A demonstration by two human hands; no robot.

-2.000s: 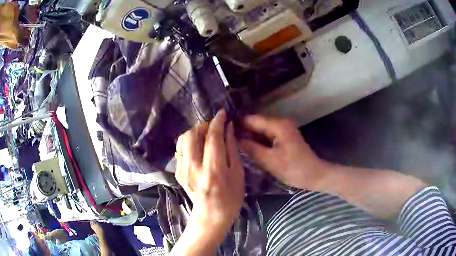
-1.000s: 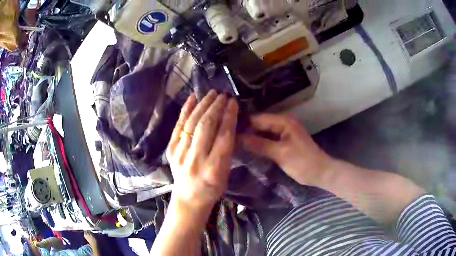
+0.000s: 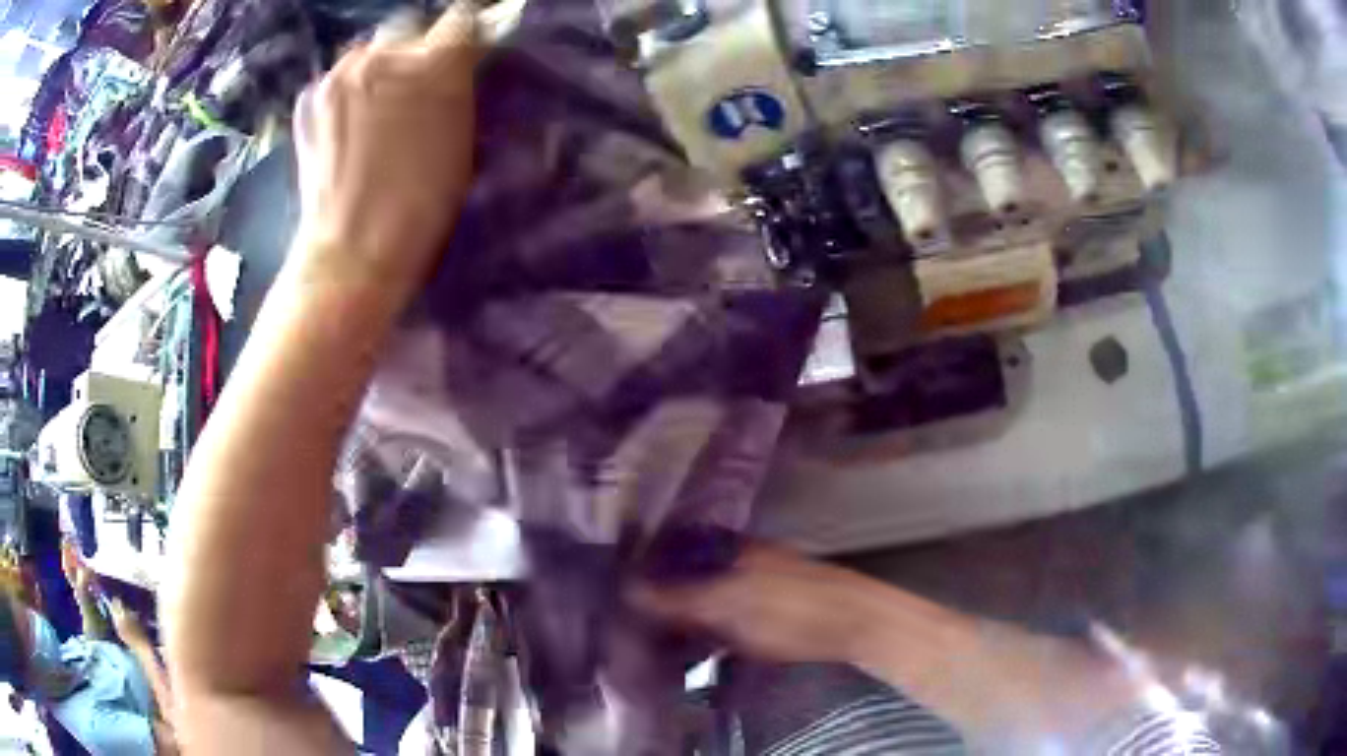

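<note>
The purple, grey and white plaid shirt [image 3: 621,340] is spread between my hands, in front of and left of the overlock machine [image 3: 960,163]. Its right edge lies by the presser foot area [image 3: 790,222]; I cannot tell whether it is under the foot. My left hand [image 3: 392,141] is raised at the upper left and grips the cloth's far end, its fingertips blurred. My right hand [image 3: 724,598] is low in the centre, gripping the near part of the shirt, its fingers partly hidden in the cloth.
Whitish tension knobs [image 3: 993,160] line the machine front. A red strip [image 3: 204,340] runs along the table edge at left. A neighbouring cream machine [image 3: 101,443] stands far left. Plaid folds [image 3: 480,679] hang below the table. Another person's blue clothing [image 3: 96,694] shows lower left.
My left hand has moved up and left, away from the needle area, stretching the shirt out. My right hand has moved down and left. The view has shifted, showing more of the machine.
</note>
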